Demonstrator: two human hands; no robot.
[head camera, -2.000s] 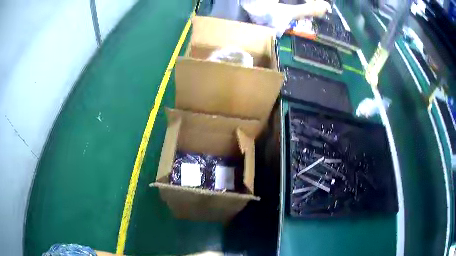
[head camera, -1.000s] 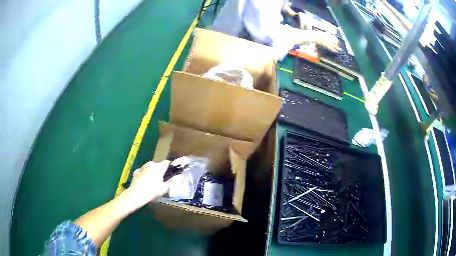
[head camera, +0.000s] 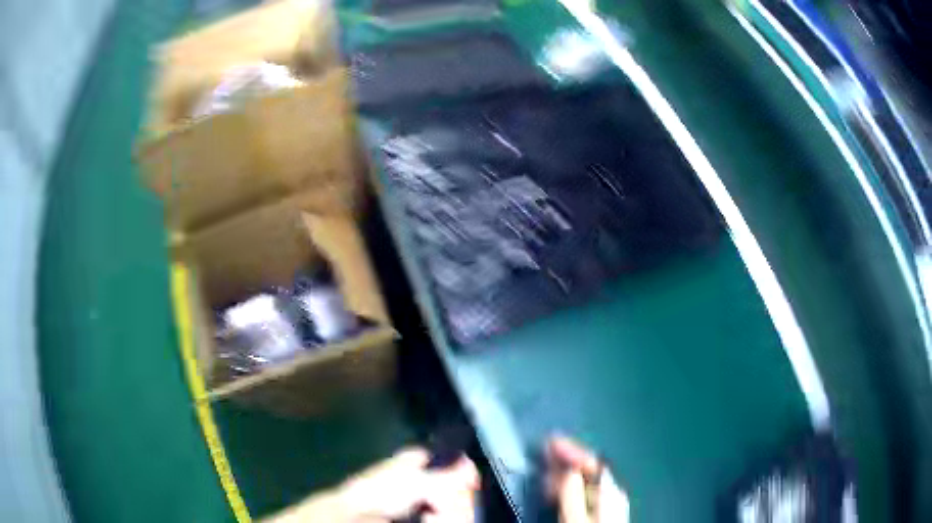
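Observation:
The frame is strongly blurred. My left hand (head camera: 429, 488) is at the bottom, curled, over the dark gap beside the bench edge. Dark patches show at its fingers; I cannot tell whether it holds something. My right hand (head camera: 580, 485) is at the bottom over the green bench, partly cut off by the frame's edge; its grip is unclear. The open cardboard carton (head camera: 317, 383) at the left holds dark bagged items with white labels (head camera: 268, 325). The large black rod tray (head camera: 634, 268) lies on the bench with loose rods in it.
A second open carton (head camera: 255, 153) with clear plastic stands behind the first. Another black tray (head camera: 439, 72) and a crinkled clear bag (head camera: 583, 51) lie farther back. A white rail (head camera: 731, 215) borders the bench. A blurred dark object with bright streaks (head camera: 787, 498) is at bottom right.
My left hand has left the carton and moved right to the bench edge. My right hand has come into view. The view has turned right, so cartons and tray appear farther left.

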